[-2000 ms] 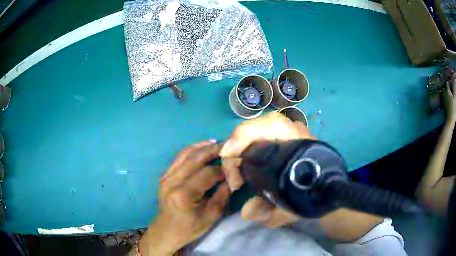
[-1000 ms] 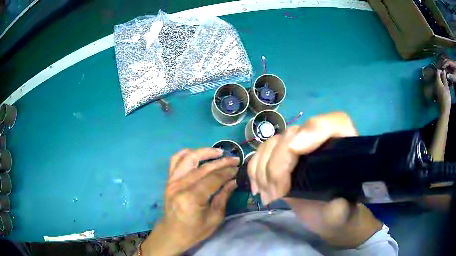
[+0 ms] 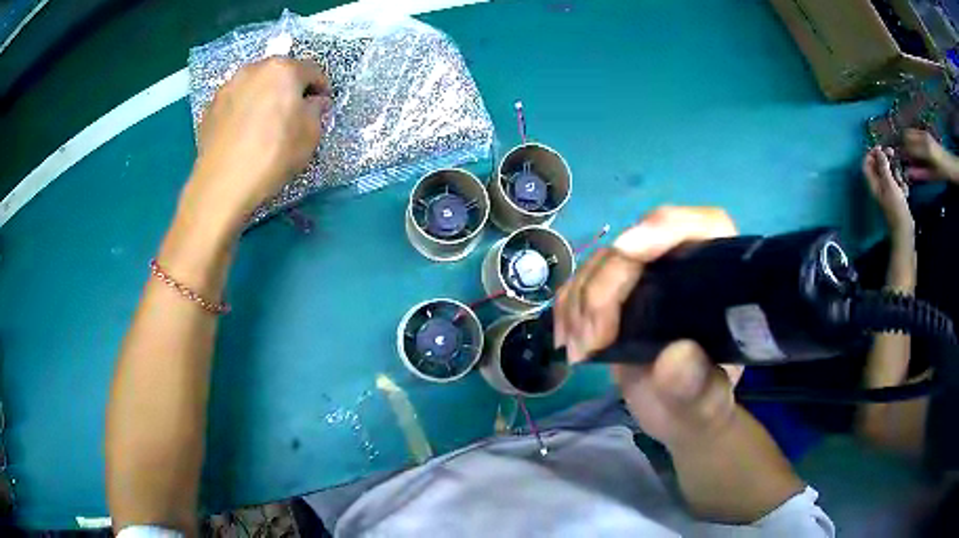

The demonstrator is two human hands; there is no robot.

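My right hand (image 3: 657,305) is closed around the black electric screwdriver (image 3: 736,299), held nearly level, its front end over the lower right housing (image 3: 510,368). My left hand (image 3: 268,126) is on the clear bag of screws (image 3: 400,95), fingertips bent down at it; whether they hold a screw cannot be seen. Several tan round housings with dark fan motor units stand grouped on the green bench. One housing (image 3: 531,268) has a pale hub. Another housing (image 3: 440,338) stands at the lower left. Thin red lead wires (image 3: 533,422) stick out of some housings.
A brown cardboard box (image 3: 841,53) stands at the far right. Another person's hands (image 3: 894,173) are at the right edge. A black ribbed power cord (image 3: 904,315) curves from the screwdriver's rear. A yellowish tape strip (image 3: 405,420) lies near my body.
My left hand has moved from the housings up to the bag of screws, uncovering the lower housings. My right hand still holds the screwdriver. The view has shifted, so bench things appear further left.
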